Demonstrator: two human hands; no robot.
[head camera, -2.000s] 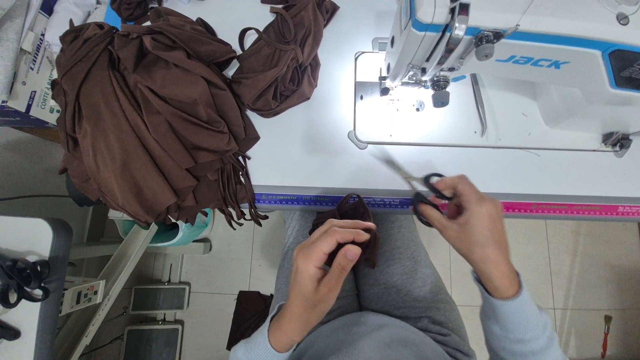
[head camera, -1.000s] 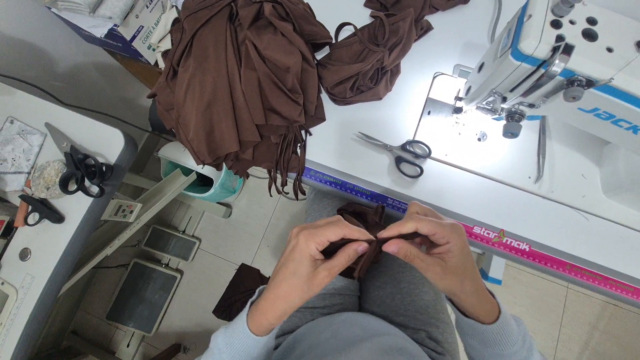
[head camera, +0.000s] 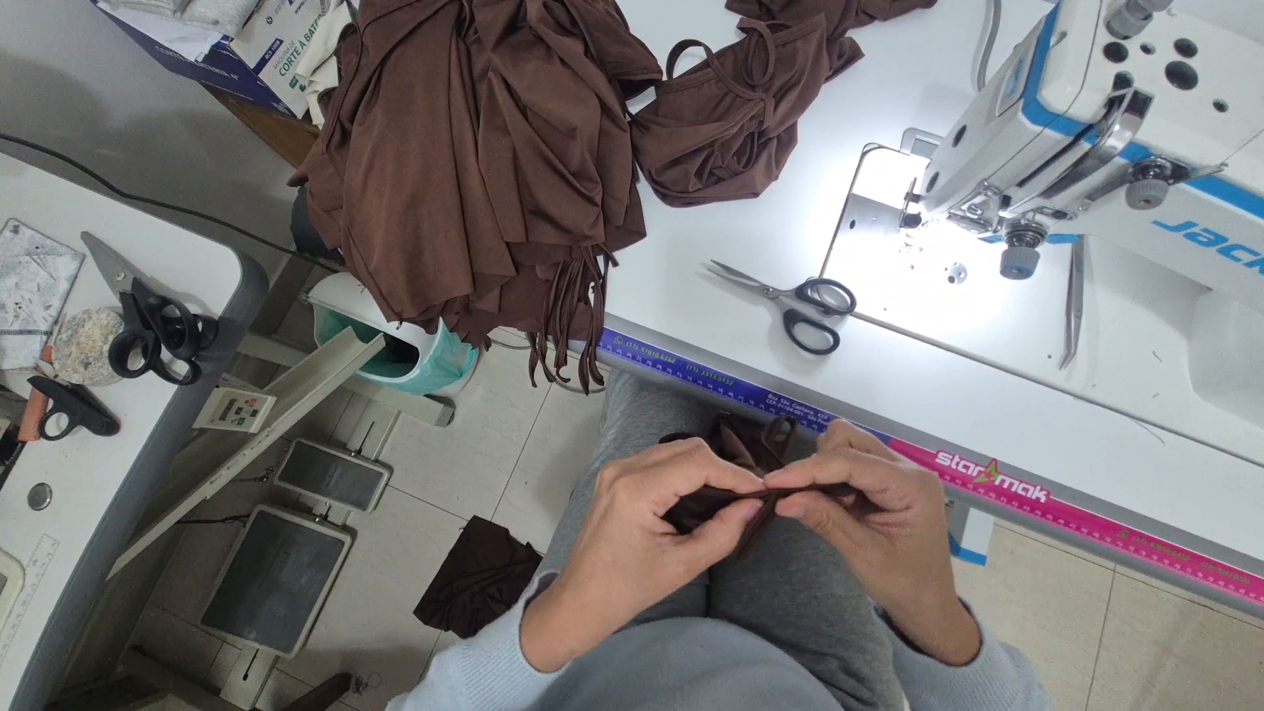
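My left hand (head camera: 657, 533) and my right hand (head camera: 874, 513) pinch a small brown fabric piece (head camera: 750, 444) between thumbs and fingertips, above my lap and just below the table edge. Their fingertips almost meet; the exact part pinched is hidden. Small scissors (head camera: 780, 296) with black handles lie on the white table, blades apart, left of the Jack sewing machine (head camera: 1096, 128). Metal tweezers (head camera: 1073, 301) rest on the machine bed. A large heap of brown fabric (head camera: 484, 148) hangs over the table's front edge, with a strapped brown garment (head camera: 736, 128) beside it.
A measuring tape strip (head camera: 1076, 504) runs along the table's front edge. At left, a second table (head camera: 59, 504) holds black-handled scissors (head camera: 148, 316) and thread snips (head camera: 74, 405). Below are a teal and white bin (head camera: 449, 355), pedals (head camera: 281, 578) and brown cloth (head camera: 479, 578) on the floor.
The scissors, in my right hand two seconds ago, now lie on the table. My right hand has come down to the fabric beside my left hand. The view has shifted toward the left.
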